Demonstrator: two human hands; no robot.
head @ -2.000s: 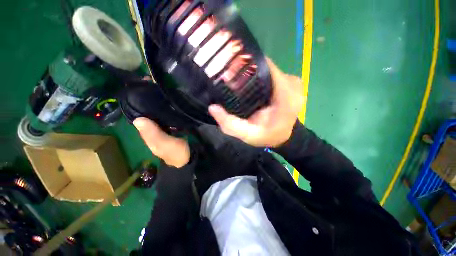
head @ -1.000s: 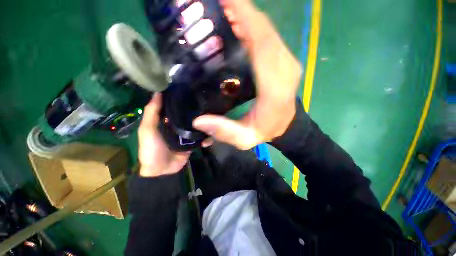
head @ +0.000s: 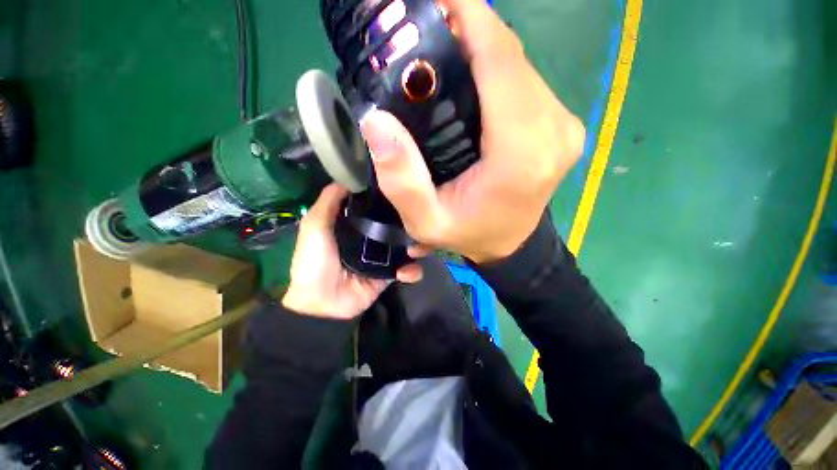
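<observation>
A black desk fan [head: 447, 124] with slotted sides is held up in front of me, its head cut off by the top edge. A coppery-orange disc [head: 419, 81] shows on its side. My right hand [head: 500, 156] grips the fan head, thumb on the near side. My left hand [head: 329, 271] holds the dark rounded base [head: 372, 248] from below. The off-white buffing wheel [head: 329, 128] of the green polisher [head: 220, 174] is right beside the fan head. Whether they touch, I cannot tell.
An open cardboard tray [head: 221, 335] lies below the polisher, with a tan strip [head: 138, 353] across it. Several dark parts with coppery glints [head: 64, 369] lie at the lower left. A black cord [head: 242, 64] runs behind the polisher. A blue trolley [head: 771, 404] stands at the lower right.
The fan has turned so its disc side shows, and both hands have shifted right with it. My left hand has moved beneath the base. The polisher and tray appear further right in the view.
</observation>
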